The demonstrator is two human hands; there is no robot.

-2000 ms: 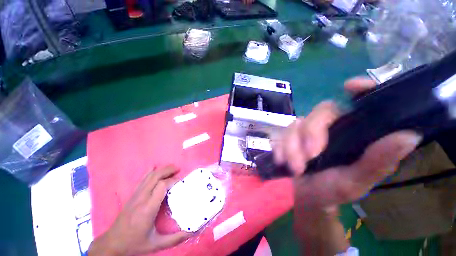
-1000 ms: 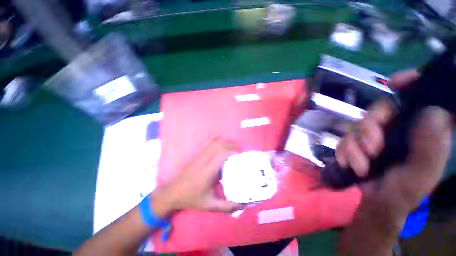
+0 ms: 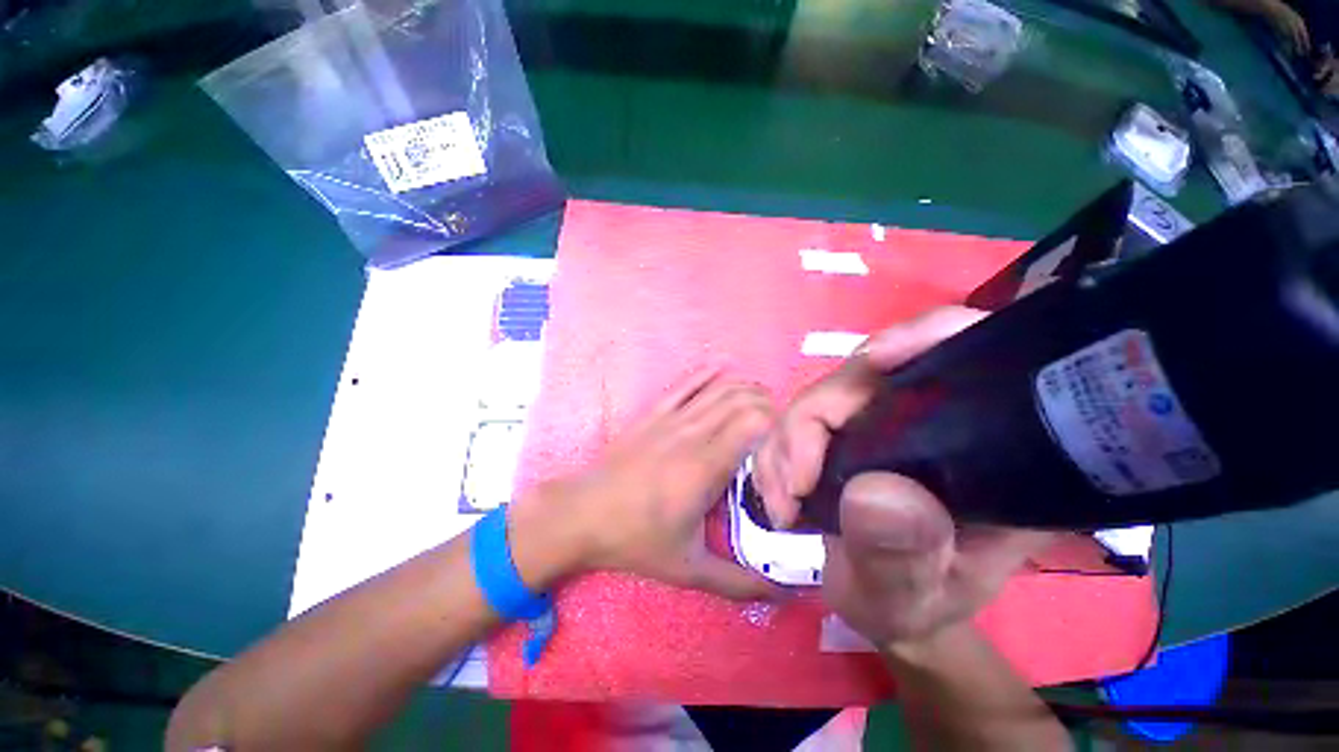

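Note:
The white device housing (image 3: pixel 778 555) lies on the red mat (image 3: pixel 661 323), mostly covered by my hands and the driver. My left hand (image 3: pixel 654 485), with a blue band at the wrist, holds the housing's left side. My right hand (image 3: pixel 896 544) is closed around the front end of the black electric screwdriver (image 3: pixel 999 411), which has a white label. The driver's nose is over the housing; its bit tip is hidden. The screw feeder (image 3: pixel 1153 218) is mostly hidden behind the driver.
A white sheet with diagrams (image 3: pixel 397 397) lies left of the mat, partly under it. A clear labelled bag (image 3: pixel 426 147) is behind it. Bagged white pieces (image 3: pixel 1150 147) lie along the green bench (image 3: pixel 705 103). A person's hand (image 3: pixel 1281 21) shows at the far right.
The view has swung right, so the mat and sheet appear further left relative to my right arm. My right hand has brought the screwdriver from beside the feeder to over the housing.

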